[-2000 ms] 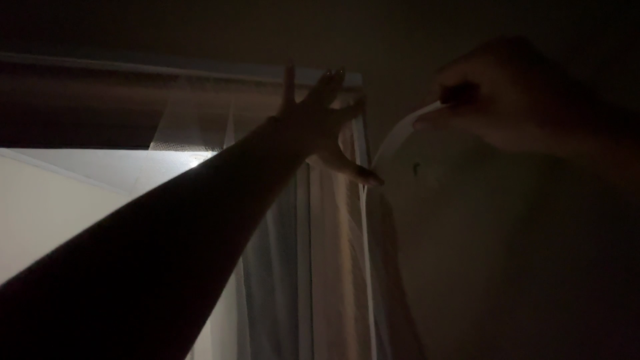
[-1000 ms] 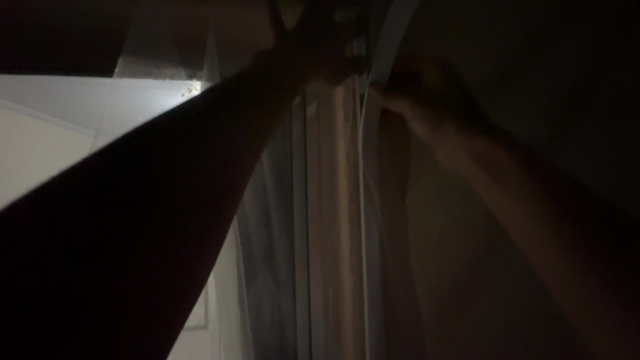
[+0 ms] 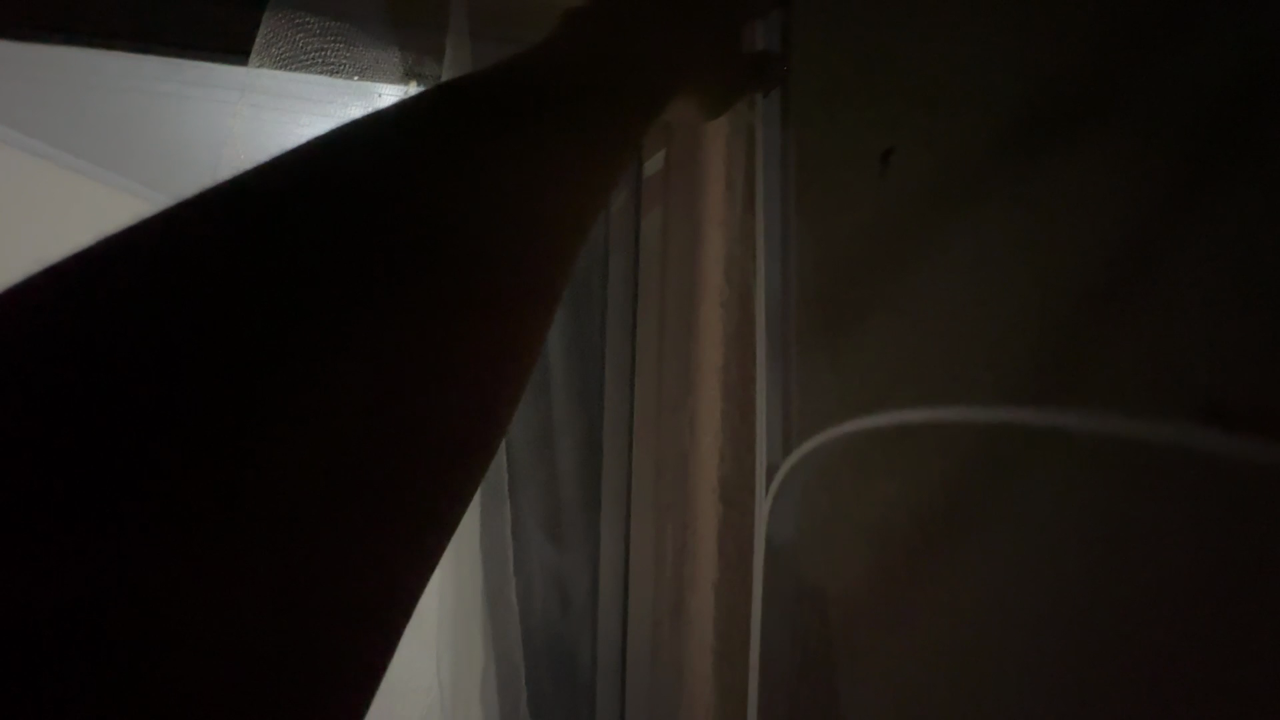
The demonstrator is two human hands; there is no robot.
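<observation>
My left arm reaches up across the picture, and my left hand is at the top, against the upper part of the window frame's right edge. The hand is very dark and partly cut off, so its grip does not show. A thin pale flexible strip runs up along that edge, bends away from it below my left hand and arches out past the right side of the view. My right hand is out of view.
Sheer curtain fabric hangs behind my left arm, beside a vertical frame bar. A bright pane lies to the left. A dark wall with a small dark mark fills the right side.
My right hand, near the strip beside the frame one second ago, has left the view. The strip now bends out to the right at a lower place. The view has shifted.
</observation>
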